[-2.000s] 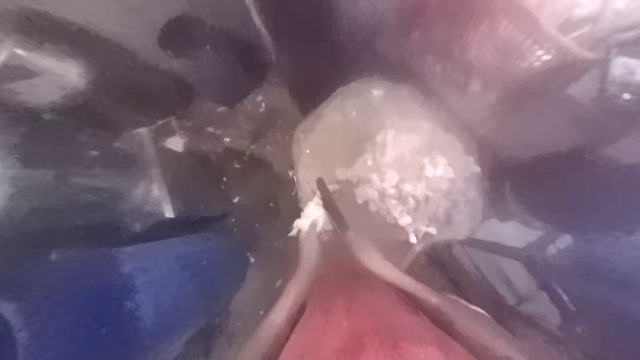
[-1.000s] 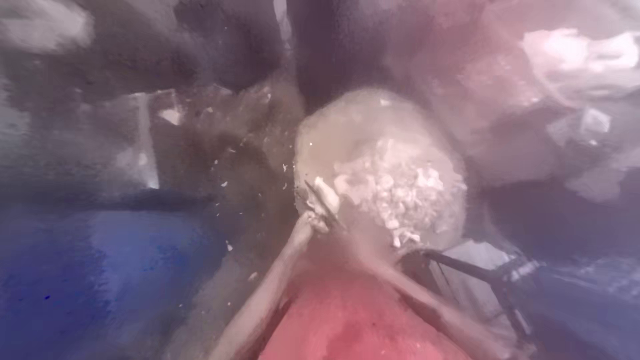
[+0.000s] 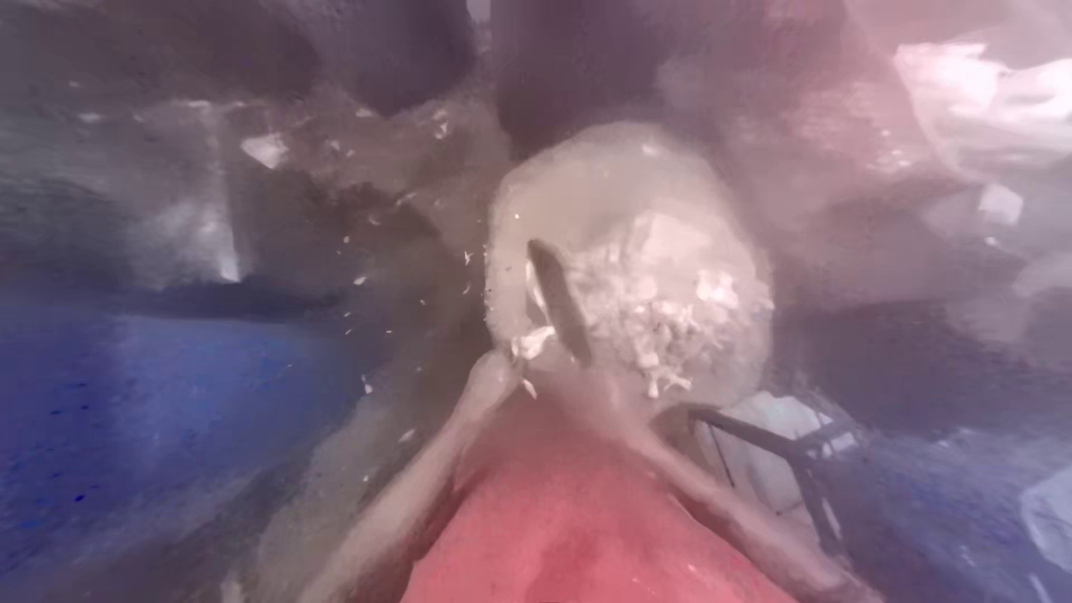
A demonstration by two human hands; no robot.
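Note:
The view is blurred. A dark knife-like blade (image 3: pixel 559 301) rises from my right hand (image 3: pixel 599 389) and tilts up to the left over a round pale tray or sheet (image 3: pixel 578 188). My left hand (image 3: pixel 494 373) is at the lower left rim, beside a small white piece (image 3: pixel 532 342) that it appears to hold close to the blade. A pile of white chopped-looking pieces (image 3: pixel 662 322) lies on the right half of the round surface. The fingers of both hands are smeared, and the grip on the handle is hidden.
White scraps (image 3: pixel 266 149) are scattered on the dark ground to the left. A blue surface (image 3: pixel 226 377) spans the left side. A dark-framed object with pale panels (image 3: pixel 766 435) stands at the lower right, and a bright white bundle (image 3: pixel 980 92) lies at the upper right.
The blade now shows larger and stands over the round surface. The white piece, beside the blade a second ago, is now lower, near my left hand.

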